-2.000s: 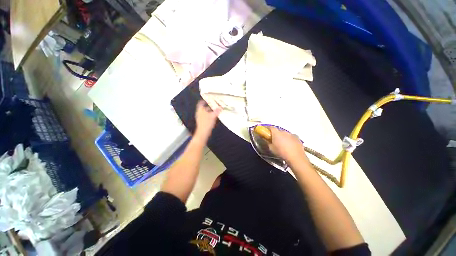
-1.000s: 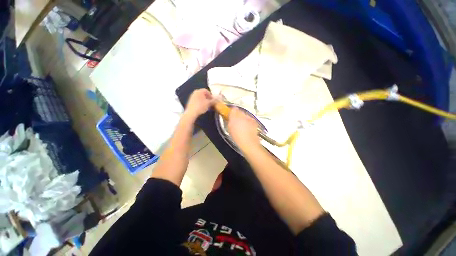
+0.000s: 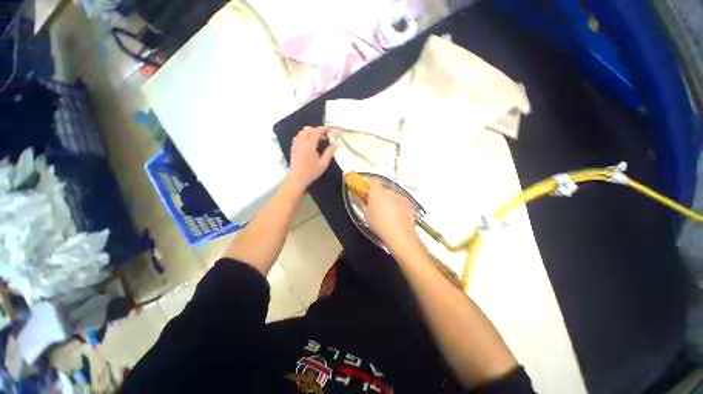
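Observation:
Cream trousers lie on the black ironing table cover, the creased top part towards the far end and a long flat leg running towards the lower right. My right hand is closed on the orange-brown handle of the steam iron, which rests at the near edge of the cloth. The yellow steam hose runs from the iron to the right. My left hand is at the left edge of the top part, fingers at the cloth edge, seemingly pinching it; the fingertips are blurred.
A white side board adjoins the table on the left, with pale pink cloth and a white roll at its far end. A blue plastic basket is on the floor below. A blue padded shape curves around the far right.
The iron and my right hand have moved left along the near edge since two seconds ago, and slightly back right from one second ago. My left hand stays near the top part's edge.

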